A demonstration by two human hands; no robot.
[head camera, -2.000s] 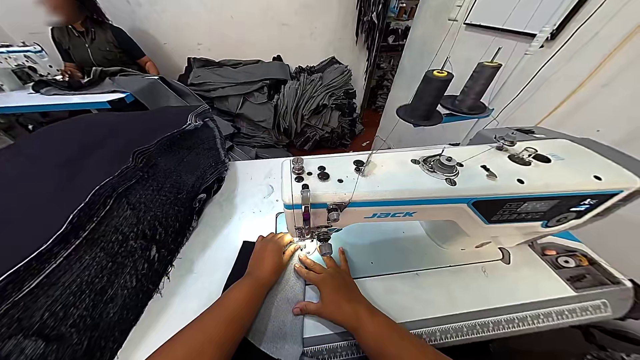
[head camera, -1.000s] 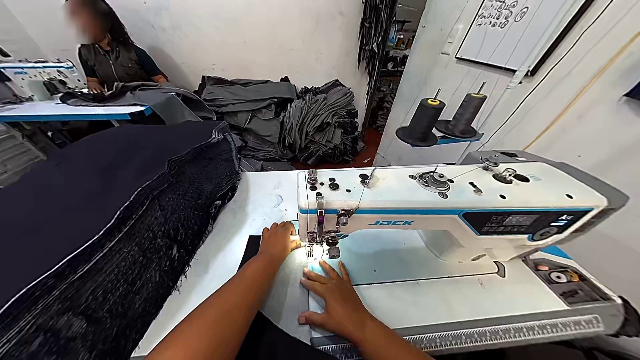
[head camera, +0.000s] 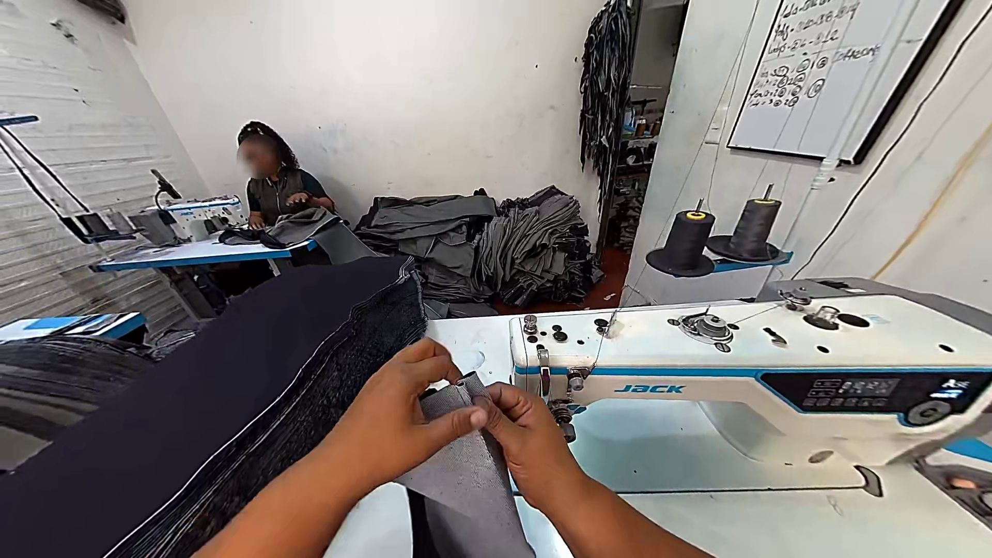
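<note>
A strip of grey denim-like fabric (head camera: 465, 473) is held up between both hands, its top edge folded over. My left hand (head camera: 403, 411) grips the fabric's upper left part, the thumb lying across it. My right hand (head camera: 527, 434) pinches the upper right edge, close beside the left thumb. Just right of the hands is the needle end of a white Jack sewing machine (head camera: 697, 380); the cloth is in front of it, and the right hand hides part of the needle area. A darker piece of cloth hangs under the grey one.
A tall stack of dark fabric pieces (head camera: 232, 372) lies at the left. Two black thread cones (head camera: 690, 236) stand behind the machine. Piles of grey fabric (head camera: 480, 240) lie by the back wall. A co-worker (head camera: 279, 186) sits at another sewing machine (head camera: 203, 217), back left.
Both hands have left the machine bed by the needle, where they lay flat, and have risen to the left of the machine head with the fabric between them. The view has swung left.
</note>
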